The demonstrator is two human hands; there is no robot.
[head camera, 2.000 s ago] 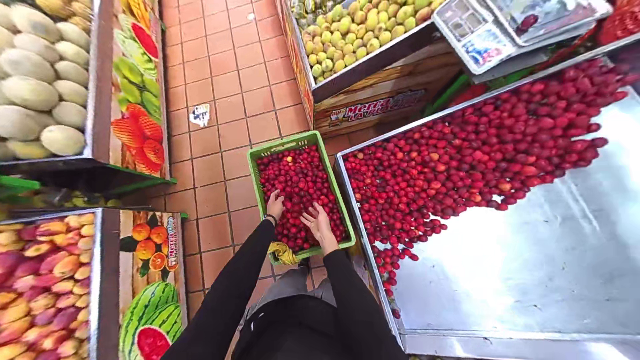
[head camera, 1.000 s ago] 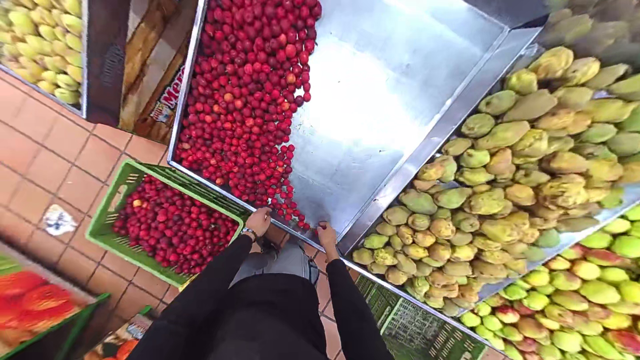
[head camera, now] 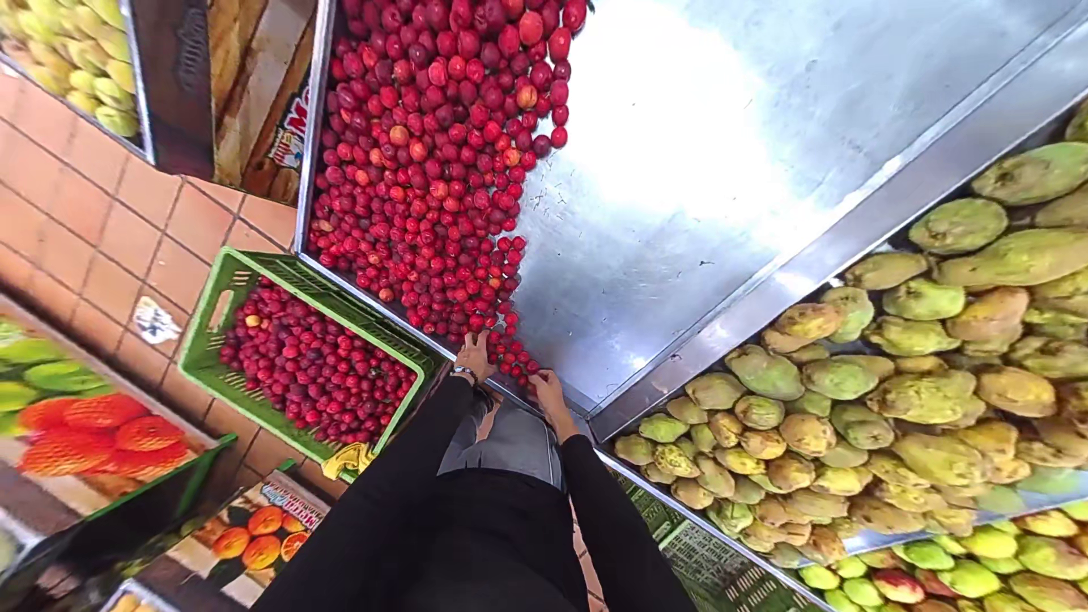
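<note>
Small round red fruits, likely plums [head camera: 425, 170], lie heaped along the left side of a metal display tray [head camera: 612, 280]. My left hand [head camera: 473, 357], with a bracelet at the wrist, touches the fruits at the tray's near edge. My right hand [head camera: 546, 389] is just to its right, its fingertips against the last few fruits near the tray's corner. Whether either hand grips a fruit cannot be told. To the left of my left arm is a green plastic crate [head camera: 200, 348] holding more of the red fruits, with a yellow cloth [head camera: 347, 461] on its near corner.
Greenish-yellow pears or similar fruits [head camera: 918, 395] fill the bin at right, beyond a metal divider [head camera: 765, 289]. Green and red fruits [head camera: 969, 578] lie below them. Pale yellow fruits [head camera: 85, 51] fill a bin at upper left. Tiled floor [head camera: 110, 221] with a white scrap [head camera: 155, 320] shows at left.
Both hands were over the crate two seconds ago and are now at the tray's near edge. Since one second ago my right hand has moved left to the fruits. The view has swung right.
</note>
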